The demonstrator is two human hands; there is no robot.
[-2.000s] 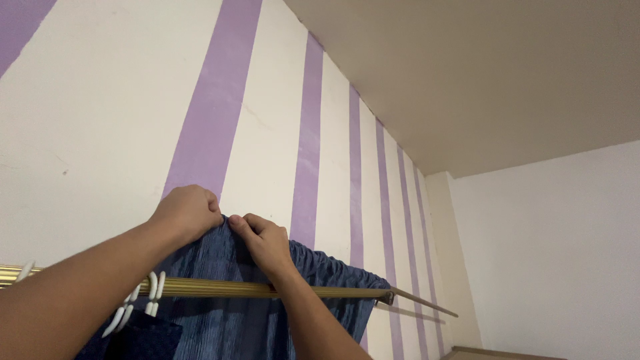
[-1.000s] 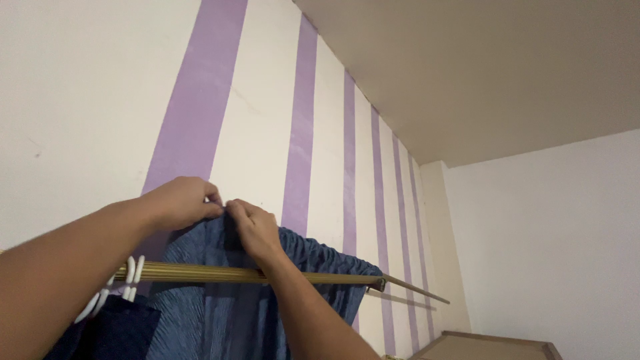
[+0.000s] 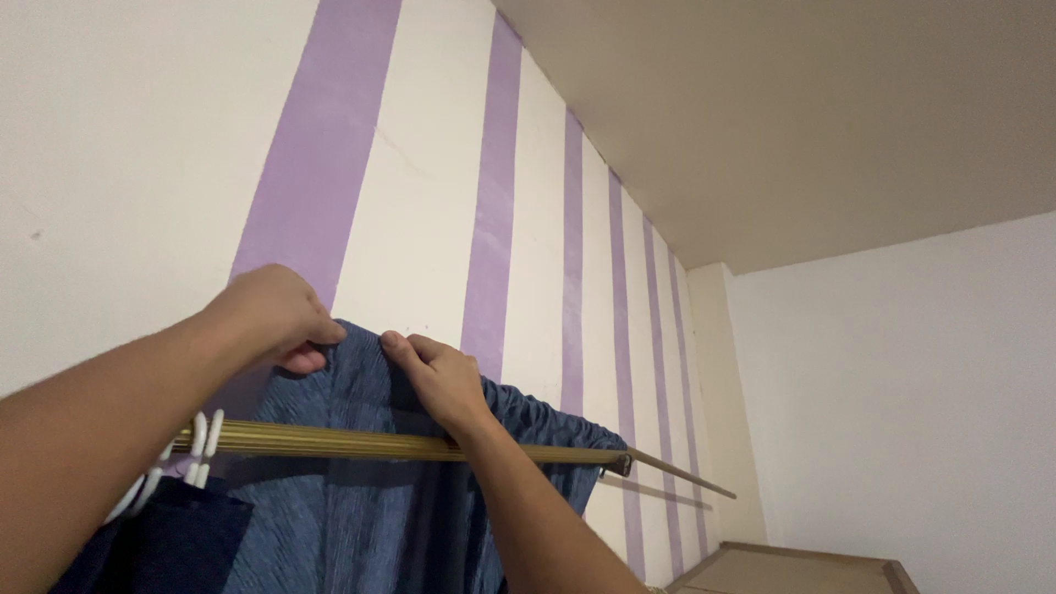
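A blue curtain hangs behind a ribbed gold curtain rod, its top edge gathered toward the right along a rear rod whose bare end sticks out. My left hand pinches the curtain's top corner between thumb and fingers. Close by on the right, my right hand grips the same top edge, thumb on the near side; its forearm passes in front of the gold rod. White plastic curtain rings sit on the gold rod at the left, and a darker navy curtain hangs below them.
Behind the rods rises a wall with purple and cream stripes. A bracket is at the gold rod's right end. The top of a brown cabinet-like piece shows at the lower right, below a white wall.
The hands stay at the curtain's top edge. They are a little farther apart than one second ago, with a flatter stretch of fabric between them.
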